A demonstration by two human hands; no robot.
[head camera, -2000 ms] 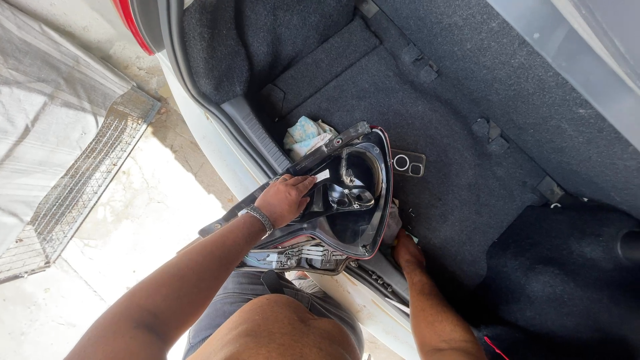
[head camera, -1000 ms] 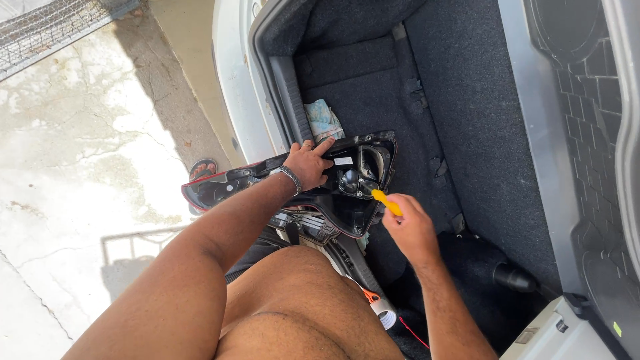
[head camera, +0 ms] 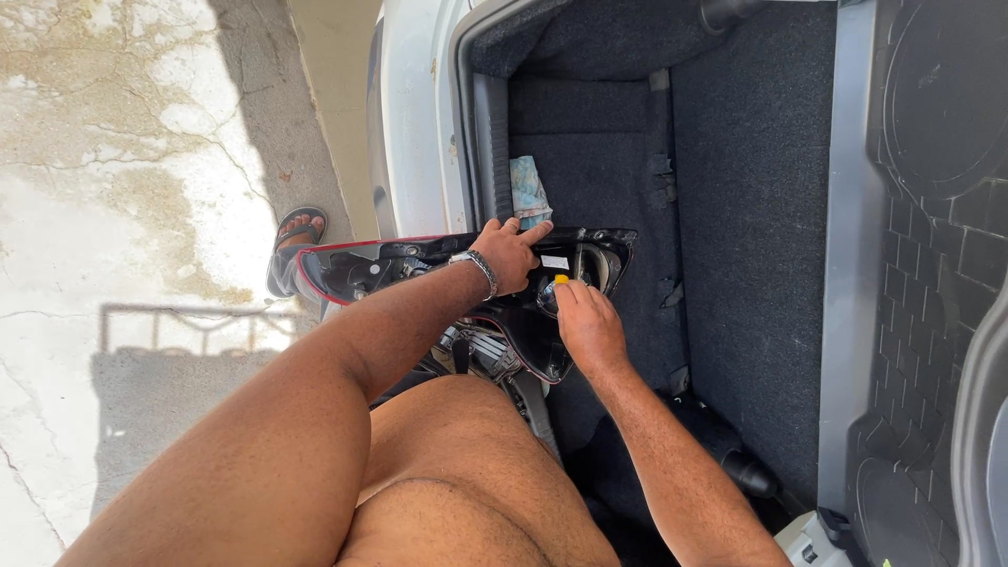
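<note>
A car tail light assembly [head camera: 378, 253], its black back side up and its edge red, lies across the sill of an open car trunk. My left hand [head camera: 508, 256] rests on top of it, gripping or pressing its upper edge, close to a small white label [head camera: 554, 261]. My right hand [head camera: 589, 319] pinches a tool by its yellow handle [head camera: 561, 279] over a round opening in the housing; most of the tool is hidden by my fingers. A pale blue printed cloth or paper [head camera: 529, 189] lies just beyond my left hand.
Dark carpet [head camera: 583, 181] lines the trunk, with a rear seat back [head camera: 756, 220] to the right. The white car body [head camera: 421, 118] edges the opening on the left. A foot in a sandal [head camera: 299, 228] stands on cracked concrete [head camera: 181, 197]. Below the tail light is a silvery mechanism [head camera: 488, 350].
My right hand has come from under the light's right side to above its back, where the yellow-handled tool now shows upright. The light has turned. The phone seen earlier is out of sight.
</note>
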